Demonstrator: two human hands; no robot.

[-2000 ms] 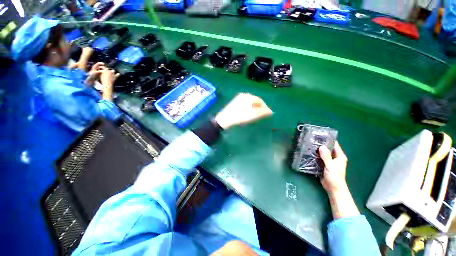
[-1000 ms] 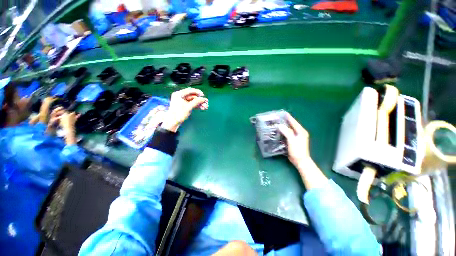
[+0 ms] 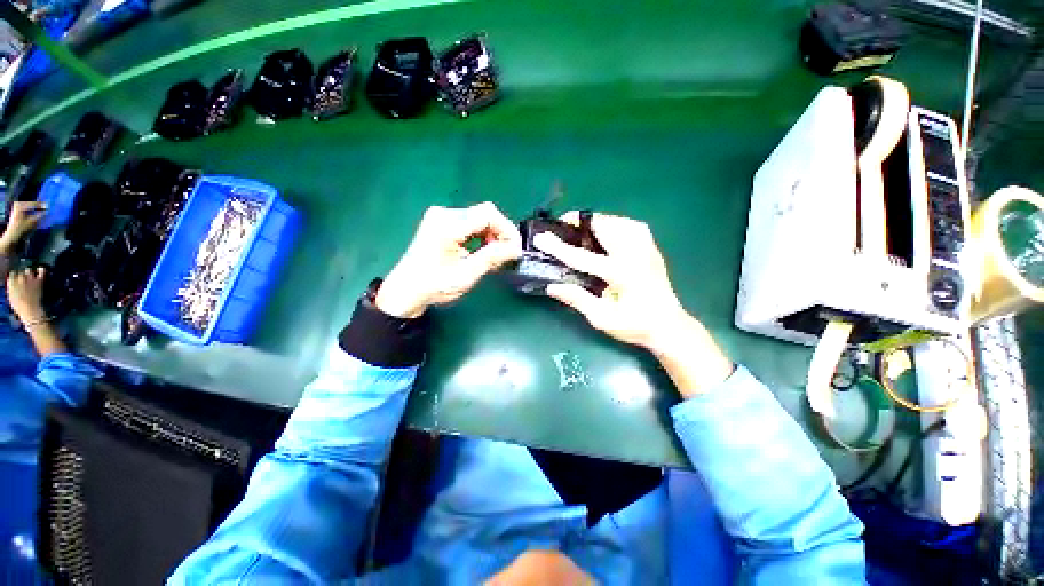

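A small black and grey camera unit (image 3: 547, 270) is held just above the green bench at the centre, its side turned towards me. My right hand (image 3: 624, 275) is closed around its right side and covers much of it. My left hand (image 3: 453, 258) is at the unit's left edge with thumb and index finger pinched together. Whether something tiny is between those fingertips cannot be told. A blue bin (image 3: 278, 246) with many thin silvery pins (image 3: 220, 258) stands to the left.
Open black units (image 3: 284, 86) line the back of the bench. A white tape dispenser (image 3: 801, 218) stands right, with a tape roll (image 3: 1013, 252) and power strip (image 3: 956, 458) beside it. A black tray (image 3: 149, 492) lies low left. Another person's hands (image 3: 25, 292) show far left.
My left hand has moved from near the blue bin to the unit. My right hand has tilted the unit so its patterned face no longer faces up. The view has shifted.
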